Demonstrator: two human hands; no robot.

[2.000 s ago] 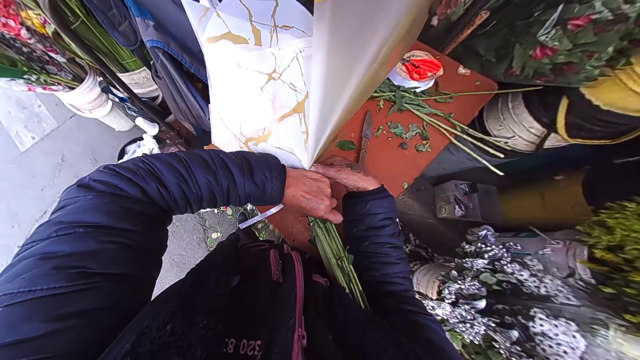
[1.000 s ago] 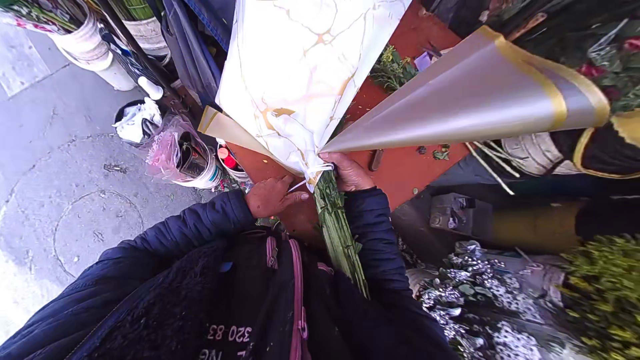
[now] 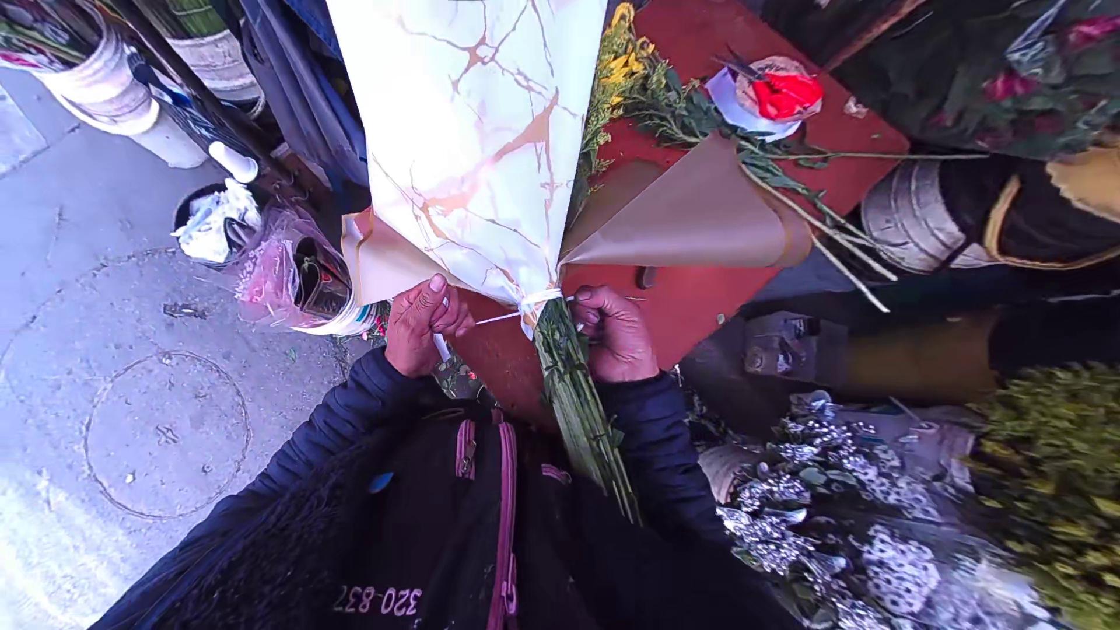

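Note:
White wrapping paper with a gold marble pattern [image 3: 481,131] surrounds a bouquet whose green stems [image 3: 577,394] stick out below, towards my body. A thin white string [image 3: 538,300] circles the neck where paper meets stems. My left hand [image 3: 424,324], left of the neck, grips one end of the string, which is stretched taut. On the other side my right hand [image 3: 617,332] pinches the other end close beside the stems. A sheet of brown wrapping paper [image 3: 691,214] flares out behind the white paper on the right.
Beneath the bouquet is a red tabletop [image 3: 682,306]. On it lie yellow flowers [image 3: 623,66], loose cut stems [image 3: 822,219] and a red flower in paper [image 3: 783,94]. Buckets [image 3: 101,83] stand at left, near a pink plastic-wrapped bundle [image 3: 284,267]. Small white-and-purple flowers [image 3: 897,560] are lower right.
My hands were together at the bouquet's neck and are now on either side of it, with the string pulled out between them. The brown paper flap on the right has dropped lower.

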